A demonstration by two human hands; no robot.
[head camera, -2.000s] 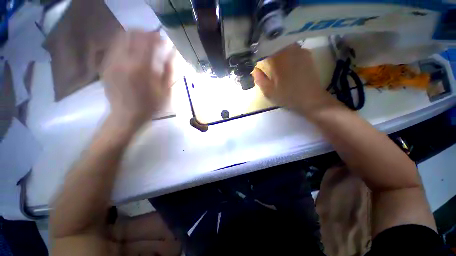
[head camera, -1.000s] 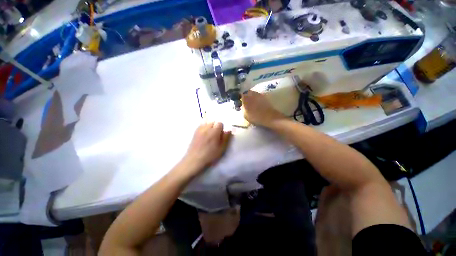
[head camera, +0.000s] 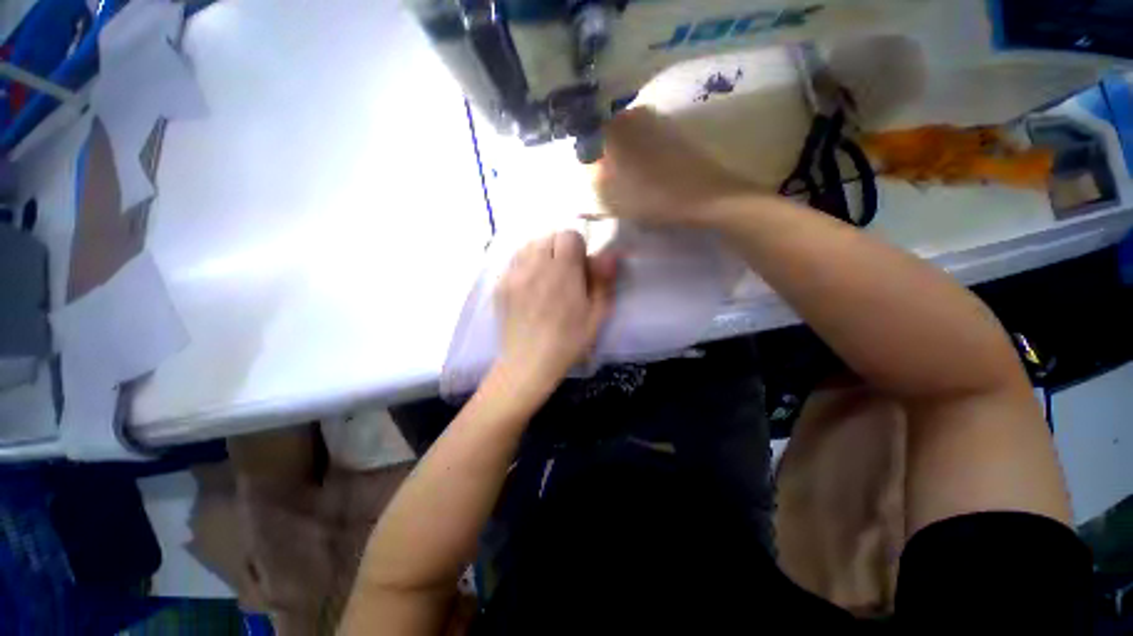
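Note:
A pale lilac-white cloth piece lies in front of the needle and reaches the table's front edge. My left hand lies on this cloth, thumb and fingers pinching it just in front of the needle area. My right hand is beside the presser foot, its fingers bent at the cloth's upper end; glare and the hand itself hide what the fingertips hold. The white sewing machine with "JACK" lettering stands over the work.
Black-handled scissors lie right of my right hand, beside an orange bundle. Pale and brown cut pieces lie at the table's left end. More brown cloth hangs below the table.
Since the oldest frame, the brown panel has left the table's left part, and my left hand has come in to the pale cloth. Since the middle frame, this cloth has spread right under my hands.

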